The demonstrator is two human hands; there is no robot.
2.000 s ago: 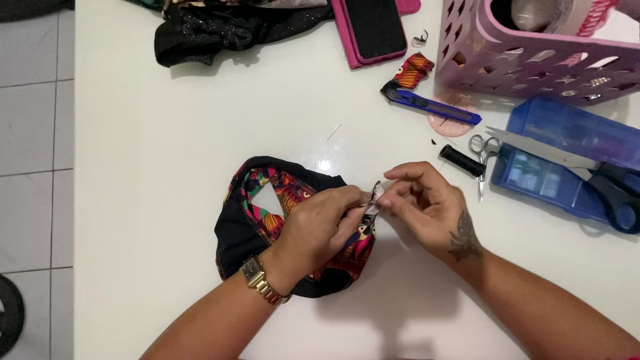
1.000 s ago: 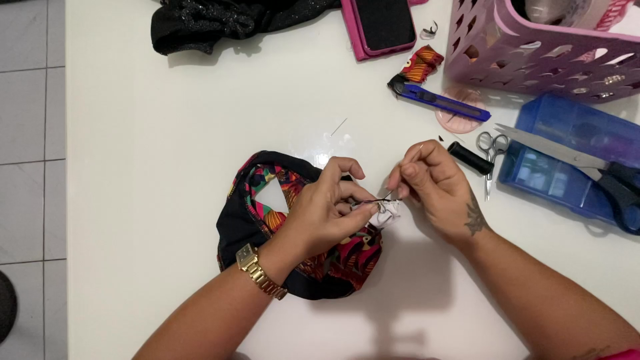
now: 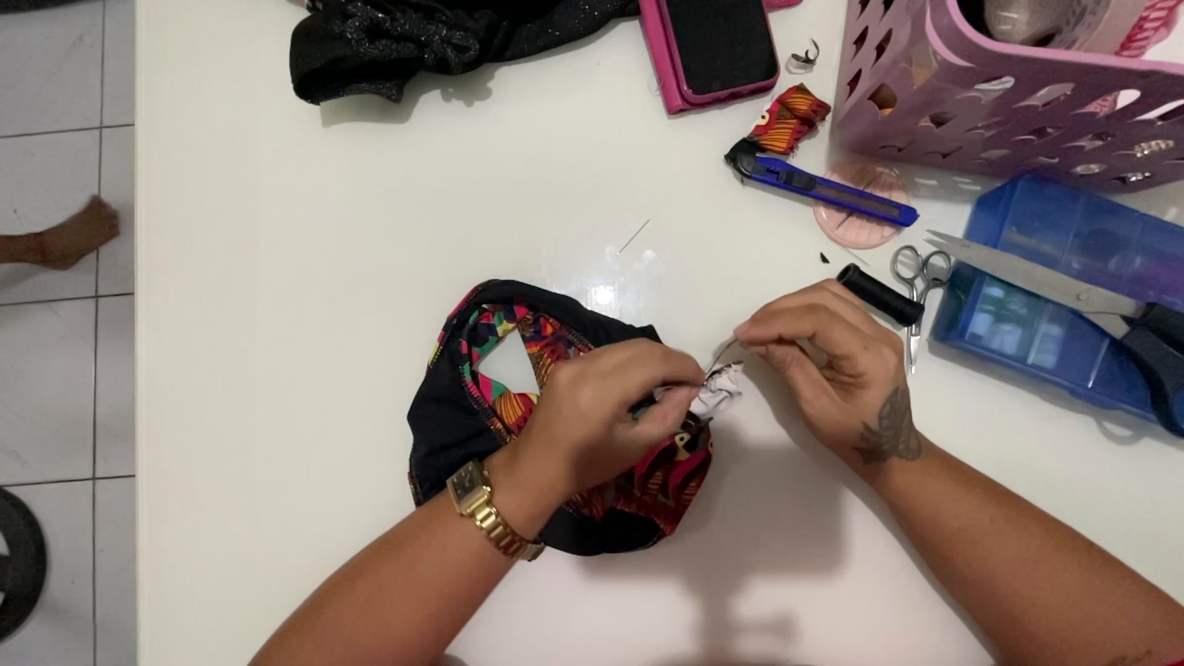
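A ring-shaped piece of black and multicoloured patterned fabric [image 3: 444, 435] lies on the white table. Over its right part is my left hand [image 3: 610, 407], with a gold watch at the wrist; thumb and forefinger pinch a gathered edge of the cloth. A crumpled white bit [image 3: 719, 390] sticks out beside those fingertips. To the right, my right hand [image 3: 823, 361] pinches something thin between thumb and forefinger. A fine dark strand spans the short gap between both hands; whether a needle is in the right fingers cannot be told.
Right of my right hand lie a black thread spool [image 3: 881, 295], small scissors [image 3: 916, 287], large scissors [image 3: 1064, 282] on a blue plastic box [image 3: 980, 361], and a blue cutter [image 3: 832, 192]. A pink basket [image 3: 999, 111], phone [image 3: 723, 46] and sparkly black fabric [image 3: 388, 46] are farther back. A loose needle [image 3: 635, 236] lies mid-table.
My right hand has moved apart from my left since the earliest frame, where their fingertips were close together. A person's bare foot now shows on the tiled floor at the left.
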